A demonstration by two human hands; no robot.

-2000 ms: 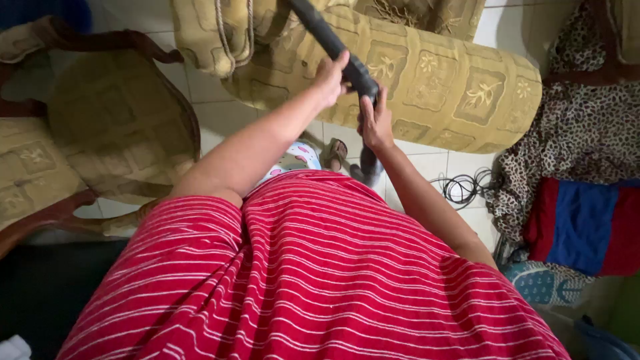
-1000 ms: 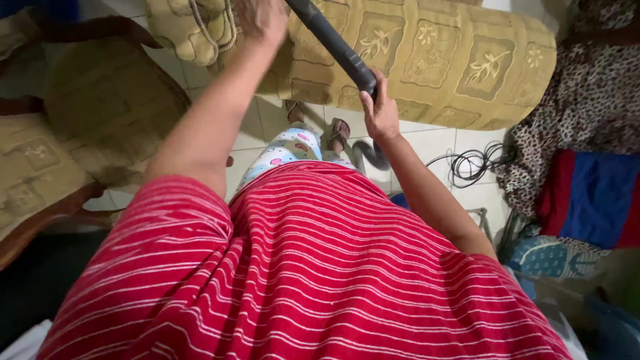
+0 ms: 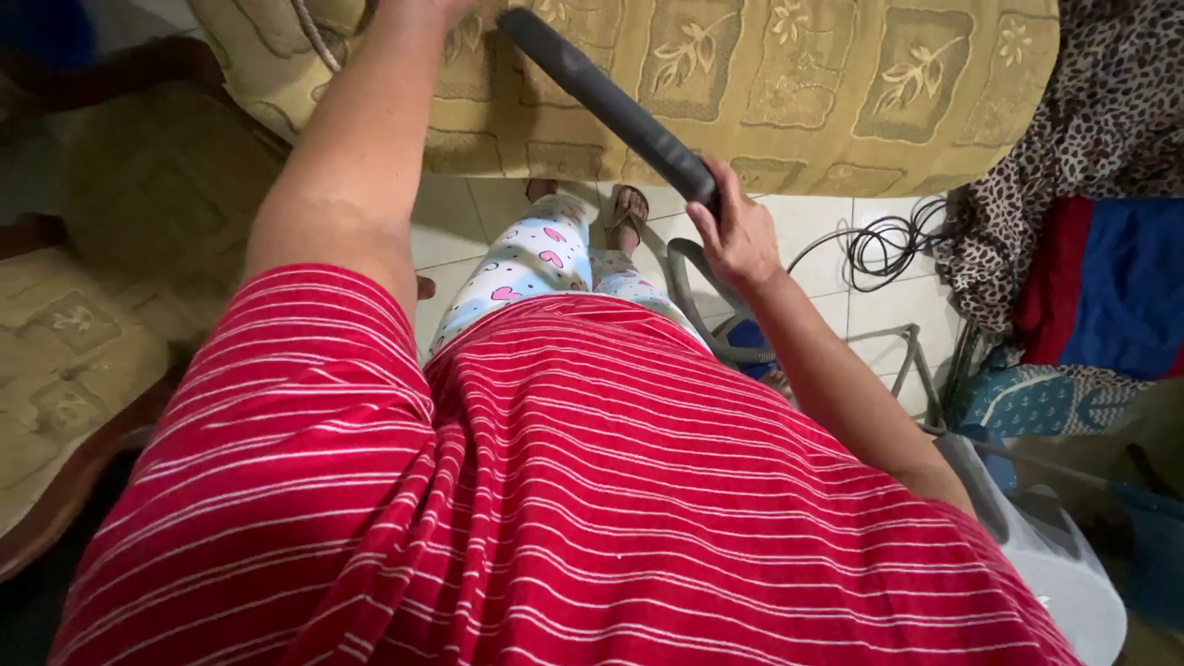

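Observation:
My right hand grips the lower end of a black vacuum cleaner tube, which slants up and left over a patterned gold-green upholstered sofa. A grey corrugated hose hangs below that hand, beside my legs. My left arm reaches to the top edge, where only a small part of my left hand shows near the sofa fabric; its fingers are out of frame. The tube's far end lies close to the right of it, apart from it as far as I can see.
Matching chairs with wooden frames stand at the left. A coiled black cable lies on the tiled floor. At the right are a leopard-print cloth, a red and blue cloth and a grey plastic piece.
Two seconds ago both hands were on the tube; my left hand has come off it and moved up to the top edge. My right hand still holds the tube.

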